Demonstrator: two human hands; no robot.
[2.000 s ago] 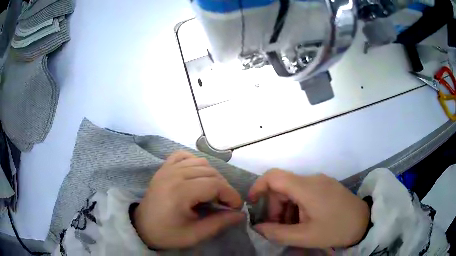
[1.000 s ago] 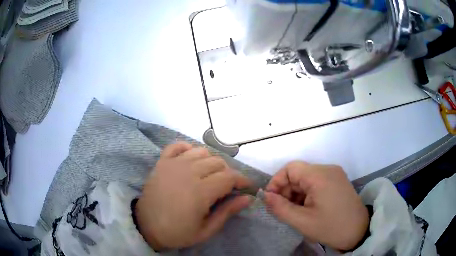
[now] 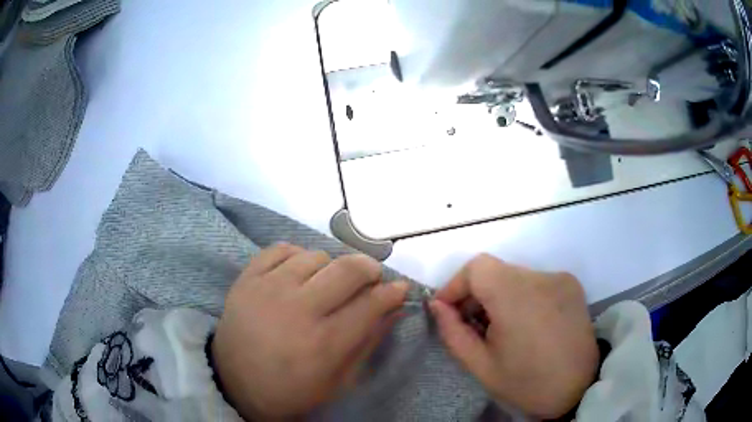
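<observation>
A large grey ribbed garment panel (image 3: pixel 173 239) lies on the white table and hangs over its front edge. My left hand (image 3: pixel 301 334) lies on the panel, with thumb and fingertips pinching it near a narrow seam edge (image 3: pixel 422 298). My right hand (image 3: pixel 519 334) pinches the same edge from the right between thumb and forefinger. The fingertips of both hands are close together. My left hand is partly blurred, and its palm side is hidden.
The sewing machine head (image 3: pixel 511 41) stands above its bright bed plate (image 3: pixel 396 185), behind my hands. Grey ribbed cut pieces (image 3: pixel 37 115) lie at the upper left. Scissors with red and yellow handles (image 3: pixel 736 202) lie at the far right.
My hands have moved slightly up, and my fingertips have come closer together at the seam edge. The panel is pinched flatter. The view has shifted, so the machine head appears further right.
</observation>
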